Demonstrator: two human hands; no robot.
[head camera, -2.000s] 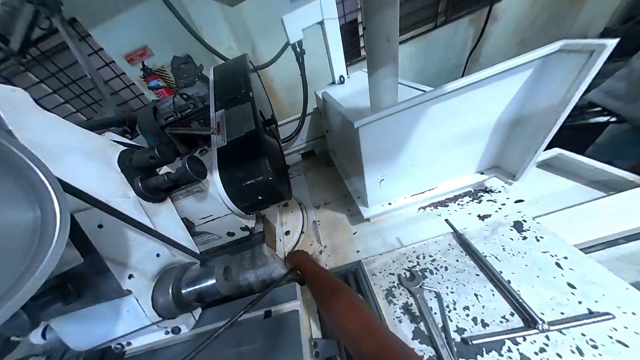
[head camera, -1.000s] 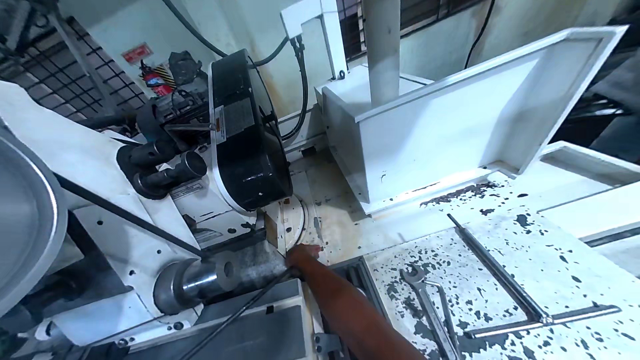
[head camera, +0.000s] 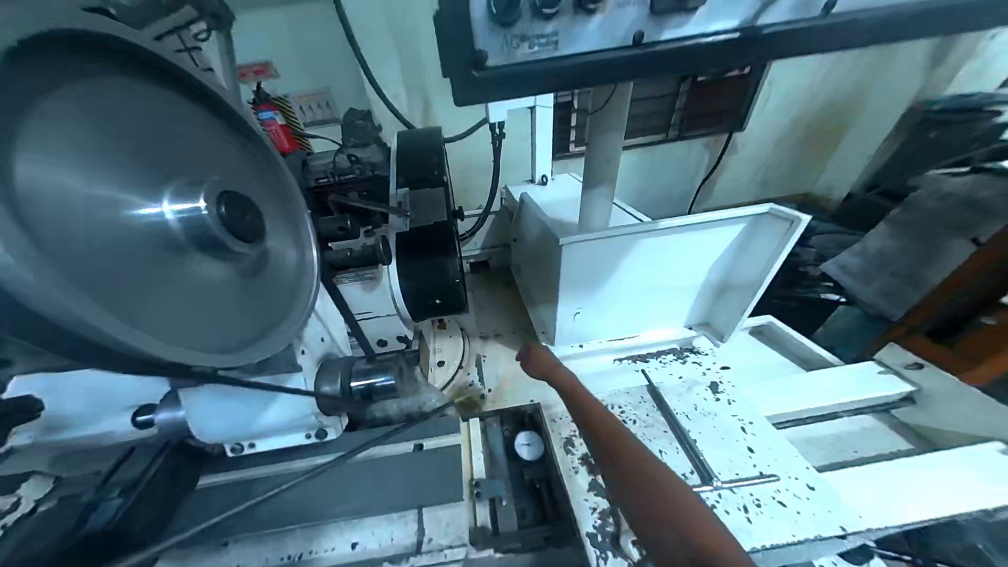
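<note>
My right hand reaches over the machine bed, near the lower corner of the white sheet-metal box; its fingers look curled, and whether anything small is in them cannot be told. Left of it, a steel spindle sticks out of the machine, with a dark cable running past. A round dial sits in the recess below my hand. To the right of my forearm, a T-handled steel wrench lies on the chipped white surface. My left hand is out of view.
A large steel wheel fills the upper left. Behind stands a black drum-shaped housing. A white metal box rises at centre right. A control panel hangs overhead. A fire extinguisher is by the wall.
My right hand has moved away from the spindle, rightward toward the white box. The view has shifted widely, showing the whole wheel and the control panel.
</note>
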